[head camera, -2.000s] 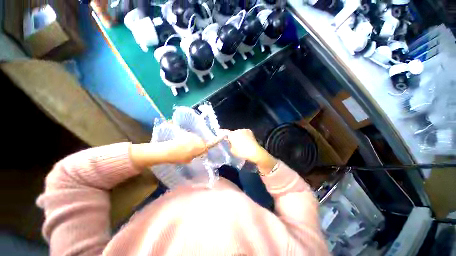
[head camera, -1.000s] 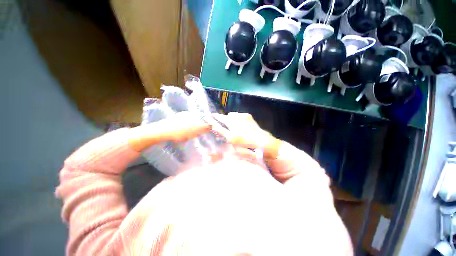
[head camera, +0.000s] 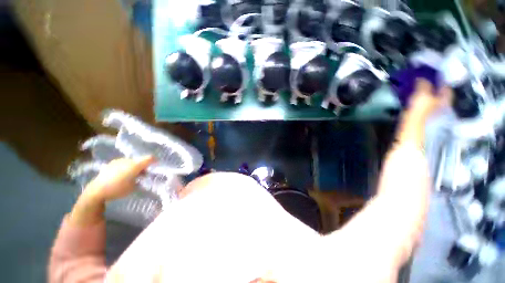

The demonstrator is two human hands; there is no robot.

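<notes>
My left hand (head camera: 119,177) holds a stack of clear ribbed plastic blister trays (head camera: 152,146) at the left, off the bench. My right hand (head camera: 425,99) is stretched out to the right, with its fingers on a dark purple cloth (head camera: 414,80) at the right end of the green mat (head camera: 232,112). The hand is blurred, and its fingertips are partly hidden by the cloth. White dome cameras with glossy black balls (head camera: 227,72) stand in rows on the mat in front of me.
A large brown carton (head camera: 83,61) is at the upper left, beside the mat. Blurred white and black cameras (head camera: 470,249) lie heaped on the white table (head camera: 434,204) at the right. A round black ringed disc (head camera: 299,207) is below bench height.
My hands have moved apart. My left hand keeps the trays and is further left. My right hand has let go of them and reached right to the cloth. The view has turned and shifted.
</notes>
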